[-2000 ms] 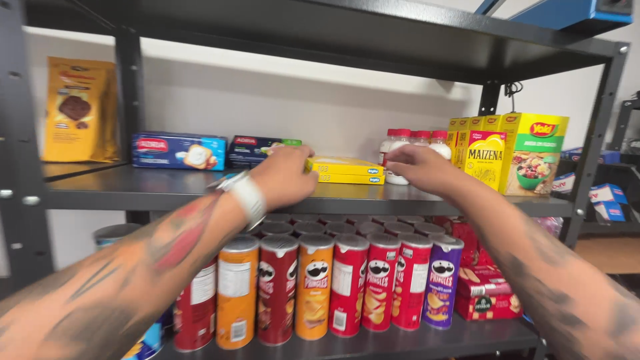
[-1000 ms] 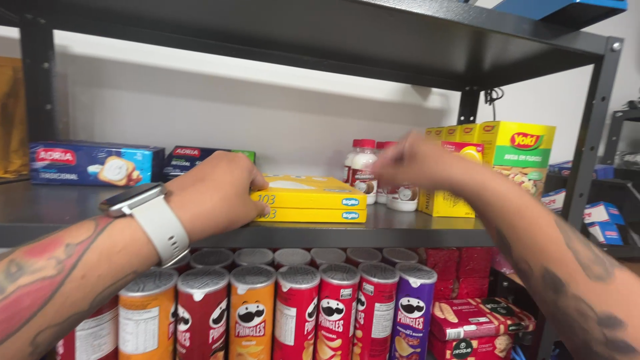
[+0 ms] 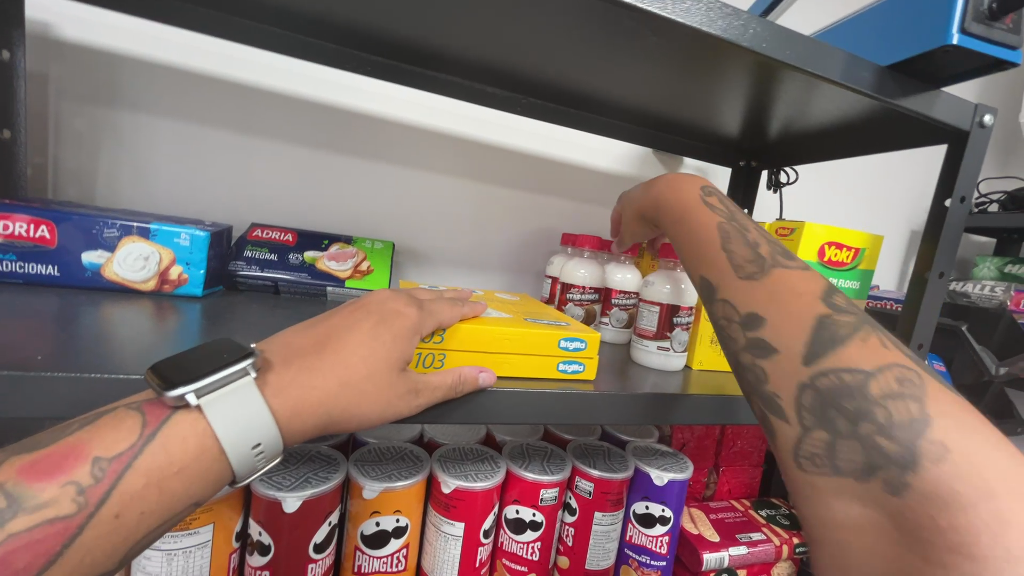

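Observation:
My left hand (image 3: pixel 376 352) rests on the left end of two stacked yellow Brigitta boxes (image 3: pixel 528 320) on the black metal shelf (image 3: pixel 320 396), fingers over the top box and thumb along the front. My right hand (image 3: pixel 652 210) reaches over white plastic bottles with red caps (image 3: pixel 582 288), its fingers curled down at the caps of the back ones. Whether it grips one is hidden. One bottle (image 3: pixel 662 320) stands in front, close to the yellow Yoki boxes (image 3: pixel 840 252), which my right forearm partly covers. Left of the yellow stack lie two Adria packs (image 3: pixel 112 248), (image 3: pixel 312 260).
Pringles cans (image 3: pixel 532 512) stand in rows on the shelf below, beside red biscuit packs (image 3: pixel 740 532). The upper shelf (image 3: pixel 560 72) hangs over my hands. A metal upright (image 3: pixel 944 232) bounds the right side, and a blue device (image 3: pixel 904 40) sits on top.
My right hand has moved from in front of the bottles to over their caps. My left hand stays at the yellow boxes, now flatter on them. The view has moved closer.

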